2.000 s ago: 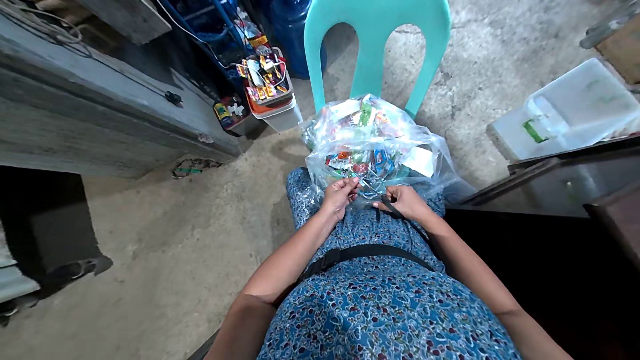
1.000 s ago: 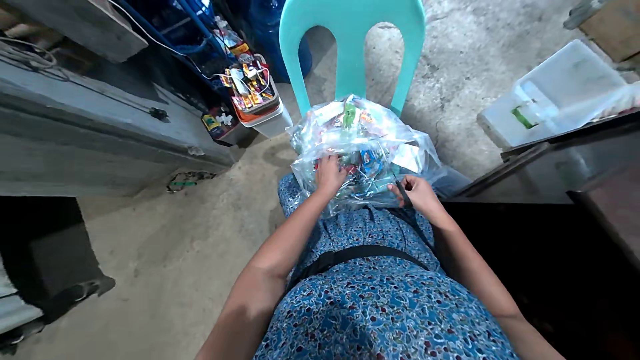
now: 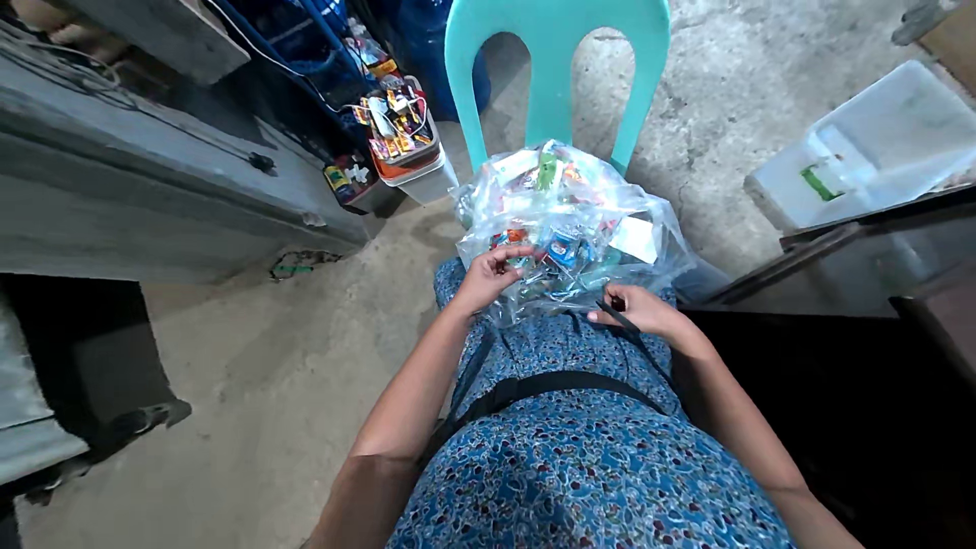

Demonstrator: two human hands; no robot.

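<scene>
A clear plastic bag (image 3: 526, 206) full of colourful wrappers lies at the lap, in front of a teal plastic chair's backrest (image 3: 560, 46). My left hand (image 3: 492, 278) is at the bag's near left part, fingers bent over the wrappers; whether it grips one is unclear. Near it are a blue wrapper (image 3: 563, 248) and a red-orange one (image 3: 509, 238). My right hand (image 3: 637, 311) is at the bag's near right edge, its fingers closed on a dark, thin strap-like thing (image 3: 619, 316). A white piece (image 3: 634, 239) shows in the bag above that hand.
A white container (image 3: 427, 179) topped with small packets and a white cord stands beyond on the left, near a blue water jug (image 3: 427, 53). On the right are a translucent plastic box (image 3: 900, 145) and dark furniture (image 3: 854, 267). A grey wall (image 3: 152, 183) runs along the left.
My left hand was close to my right two seconds ago, then reached further into the wrappers, and now sits a little nearer to me. My right hand has stayed by the bag's near right edge.
</scene>
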